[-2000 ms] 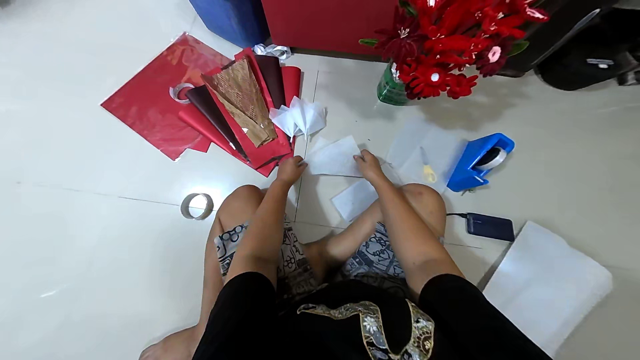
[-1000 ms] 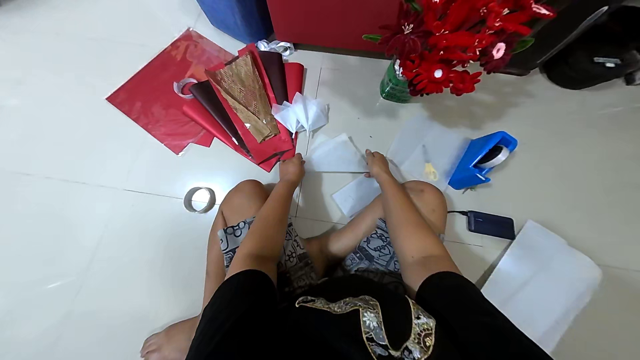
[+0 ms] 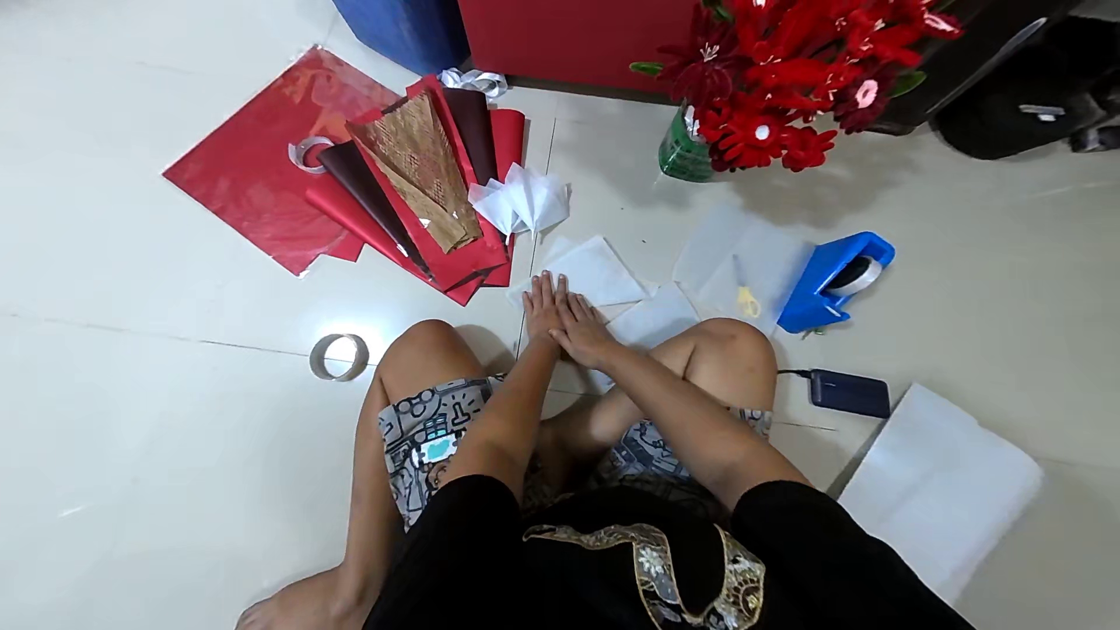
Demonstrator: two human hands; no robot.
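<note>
My left hand (image 3: 543,306) lies flat on the lower left part of a folded white paper sheet (image 3: 599,271) on the floor. Beside it, my right hand (image 3: 582,331) presses down on the same paper, its palm edge touching the left hand near the wrist. Another white sheet (image 3: 658,317) lies just to the right, partly under the first. Beyond the hands are fan-like folded white paper pieces (image 3: 535,199), resting against red wrapping paper (image 3: 472,262). What lies beneath the palms is hidden.
Brown honeycomb paper (image 3: 420,166) and dark rolled paper (image 3: 372,197) lie left. Right are yellow-handled scissors (image 3: 746,302), a blue tape dispenser (image 3: 831,280), a power bank (image 3: 849,393) and a white paper stack (image 3: 945,490). Red flowers (image 3: 761,122) stand ahead; a tape roll (image 3: 339,357) lies left.
My hands were apart at either side of the white paper. They have come together at its lower left, the right hand moving left, and the paper now lies flat under them.
</note>
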